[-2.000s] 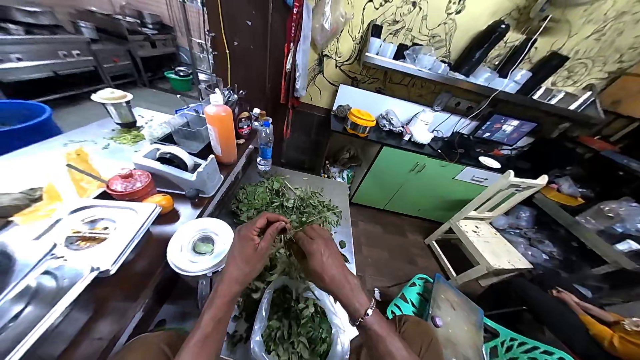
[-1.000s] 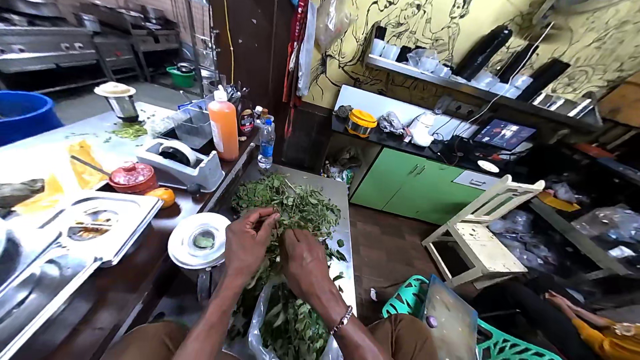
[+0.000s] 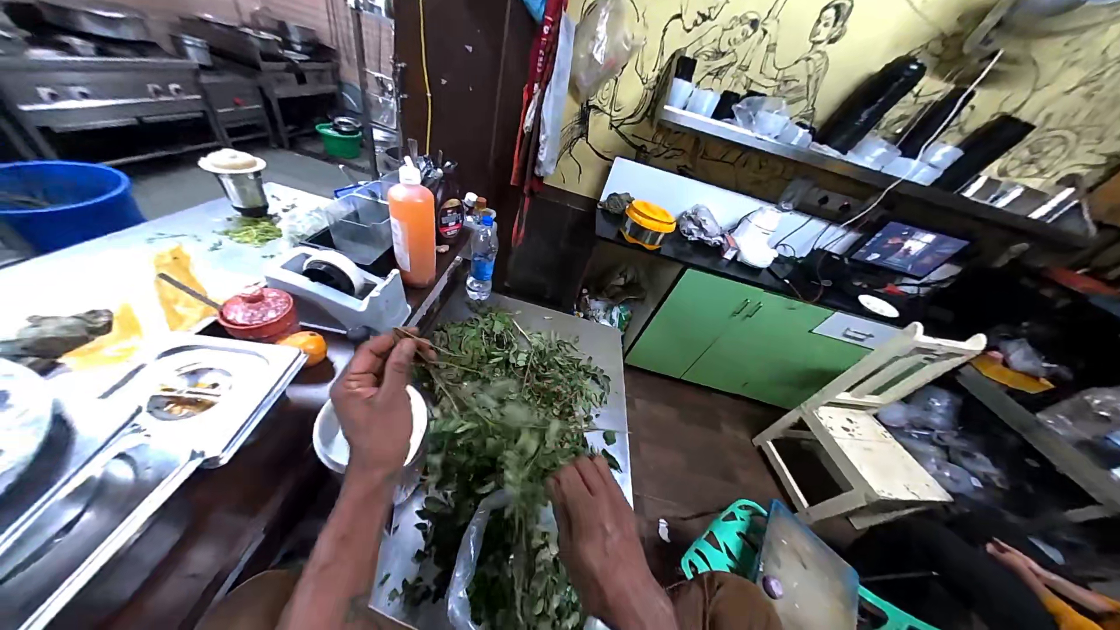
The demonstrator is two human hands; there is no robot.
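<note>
A heap of green leafy stems (image 3: 525, 367) lies on a steel tabletop (image 3: 560, 319) in front of me. My left hand (image 3: 376, 394) pinches thin stem ends, over a white round container (image 3: 328, 433) at the heap's left. My right hand (image 3: 599, 525) is low at the heap's right side, beside leaves that are blurred; its fingertips are partly hidden, so what it grips is unclear. Between my forearms a clear plastic bag (image 3: 470, 560) stands with more leaves in and around it.
On the left counter are steel trays (image 3: 262, 376), a red lidded pot (image 3: 258, 313), a tape dispenser (image 3: 337, 293), an orange squeeze bottle (image 3: 412, 227) and a water bottle (image 3: 482, 258). At right stand a cream chair (image 3: 875, 446) and a green crate (image 3: 726, 538); a person's hand (image 3: 1024, 564) shows lower right.
My hands, close together over the leaves before, have moved apart: the left up and to the left with stems, the right down and to the right.
</note>
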